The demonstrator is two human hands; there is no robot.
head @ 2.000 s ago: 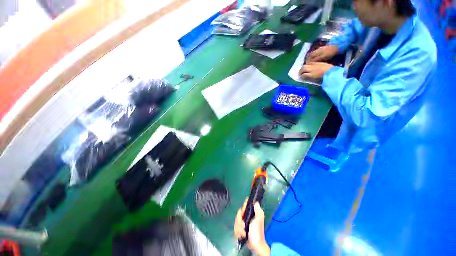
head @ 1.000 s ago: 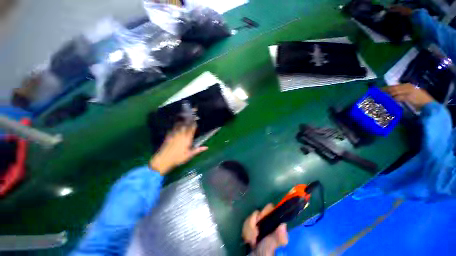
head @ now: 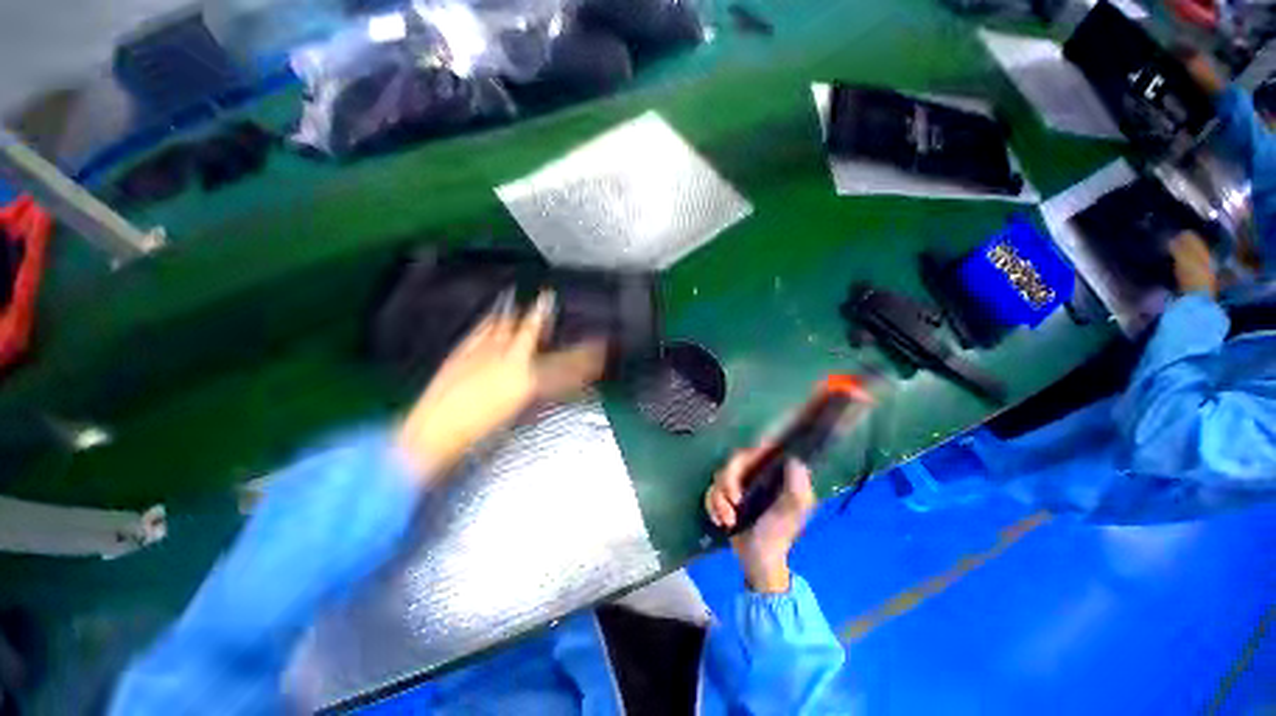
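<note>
My left hand (head: 483, 378) is on a black plastic housing (head: 420, 315), which is blurred and lies above the near silvery mat (head: 525, 518). The fingers reach over the housing and hold it; its far side shows beyond them. My right hand (head: 763, 511) is closed around the electric screwdriver (head: 805, 448), black with an orange end pointing up and to the right. The round screw dish (head: 684, 388) sits on the green bench between the housing and the screwdriver.
A bare mat (head: 630, 189) lies beyond the housing. Another housing on a mat (head: 917, 137), the blue parts bin (head: 1019, 276) and black brackets (head: 917, 340) are to the right. Bagged parts (head: 420, 84) lie at the far side. Neighbouring workers' arms (head: 1189, 350) are at right.
The housing has come off the far mat towards me with my left hand, leaving that mat bare. My right hand still holds the screwdriver. The view has shifted.
</note>
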